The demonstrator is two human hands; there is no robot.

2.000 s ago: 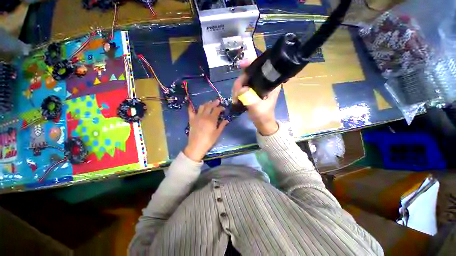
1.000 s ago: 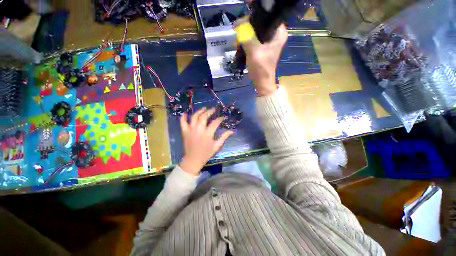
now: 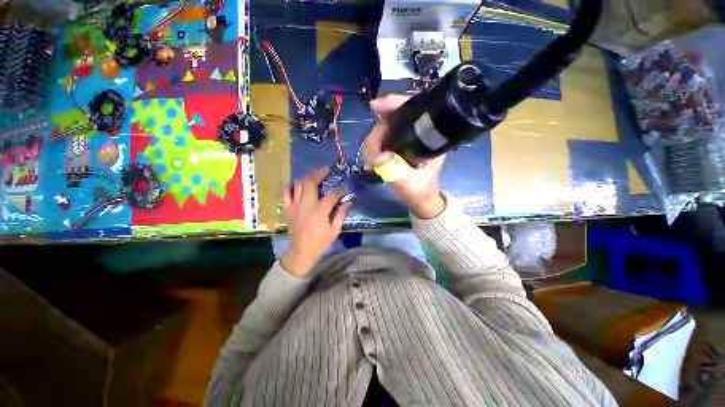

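Note:
My right hand (image 3: 412,171) grips the black electric screwdriver (image 3: 433,119), tilted, with its yellow ring at the hand and its nose pointing down left. My left hand (image 3: 312,219) lies on the bench with its fingertips on a motor stator (image 3: 338,183), partly hidden under them. The screwdriver's nose is at the stator's right side; whether the tip touches it cannot be told. A second stator (image 3: 315,119) with red and dark lead wires lies just behind the left hand. The screw feeder (image 3: 419,36) stands behind the screwdriver.
The colourful mat (image 3: 179,159) at left carries several loose stators, one at its right edge (image 3: 242,133). Dark ribbed rows (image 3: 22,67) stand at far left. A clear bag of parts (image 3: 672,95) lies at right. A blue bin (image 3: 656,258) and a carton (image 3: 592,318) are below right.
My right hand has brought the screwdriver back from the feeder towards my left hand. My left hand's fingers have moved onto the stator. The whole view has shifted, with the bench higher in the picture.

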